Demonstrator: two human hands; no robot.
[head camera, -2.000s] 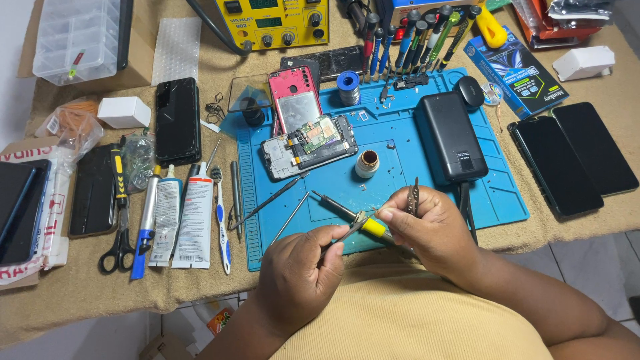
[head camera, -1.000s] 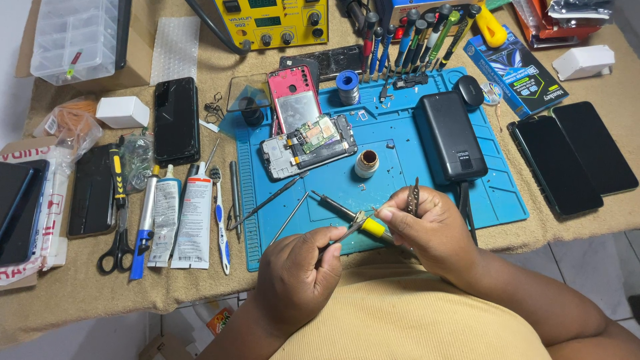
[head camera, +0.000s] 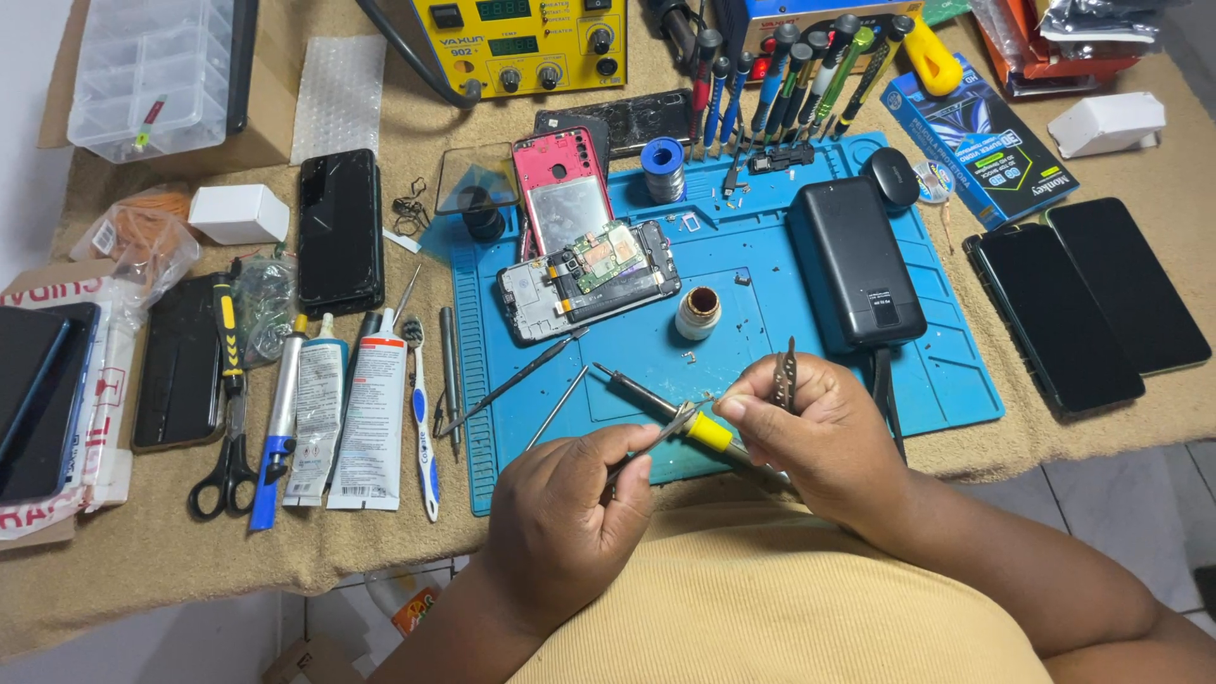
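My left hand (head camera: 579, 513) grips a slim metal tool (head camera: 655, 439), perhaps tweezers, whose tip points toward my other hand. In my right hand (head camera: 817, 432), tweezers with holes in their arms (head camera: 785, 378) stick up between the fingers, while thumb and forefinger pinch a tiny part too small to name. Beneath both hands a yellow-handled soldering iron (head camera: 708, 432) lies on the blue silicone repair mat (head camera: 532, 432). An opened phone (head camera: 589, 285) with a bare circuit board (head camera: 608, 255) rests further back, beside a small open bottle (head camera: 698, 313).
A black power bank (head camera: 855, 266) lies on the mat's right, with a solder spool (head camera: 663, 171) and upright screwdrivers (head camera: 774, 81) behind. Scissors (head camera: 228, 465), glue tubes (head camera: 369, 423) and a toothbrush (head camera: 424, 432) lie left. Two phones (head camera: 1069, 313) lie right; a yellow soldering station (head camera: 513, 43) stands behind.
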